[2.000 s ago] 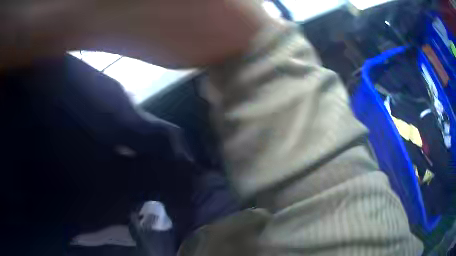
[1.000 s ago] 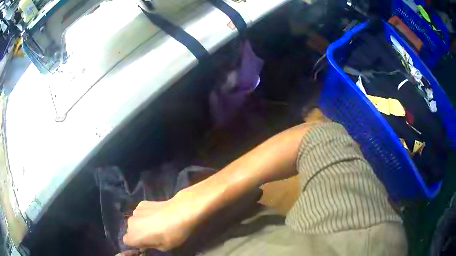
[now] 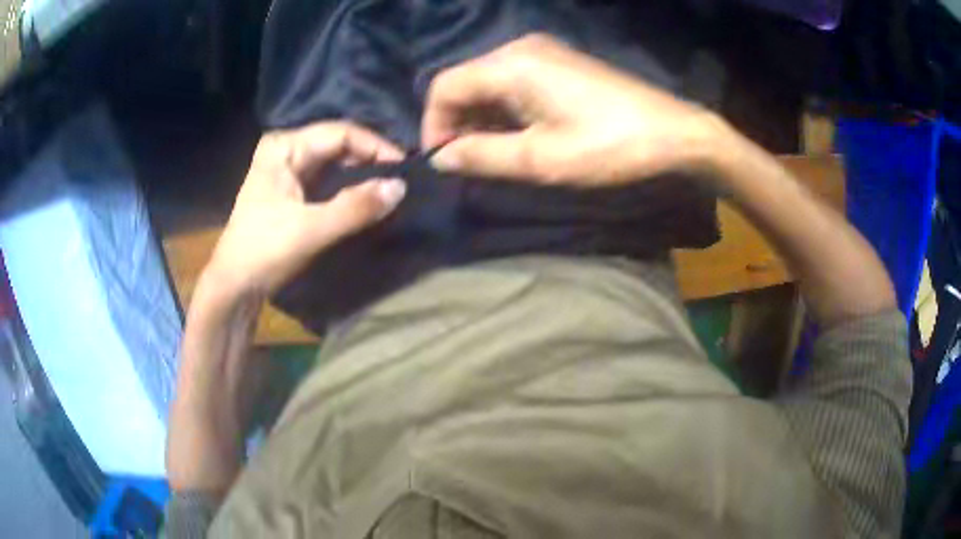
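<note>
A dark black or navy garment lies gathered over my lap, with smooth shinier folds at the top. My left hand pinches a narrow folded black edge between thumb and fingers, left of centre. My right hand pinches the same edge just to the right, its thumb and index fingertips close to my left fingertips. A small red spot shows at my right fingertips. The cloth under my palms is partly hidden by the hands.
Olive-khaki clothing covers my lap. A wooden bench shows on both sides of it. A blue crate stands at the right. Pale blue-white sheeting lies at the left, with a small blue object below it.
The view has swung down to my lap, and the pale machine table has left the picture. My left hand is now in clear view. Both hands now pinch the garment edge close together.
</note>
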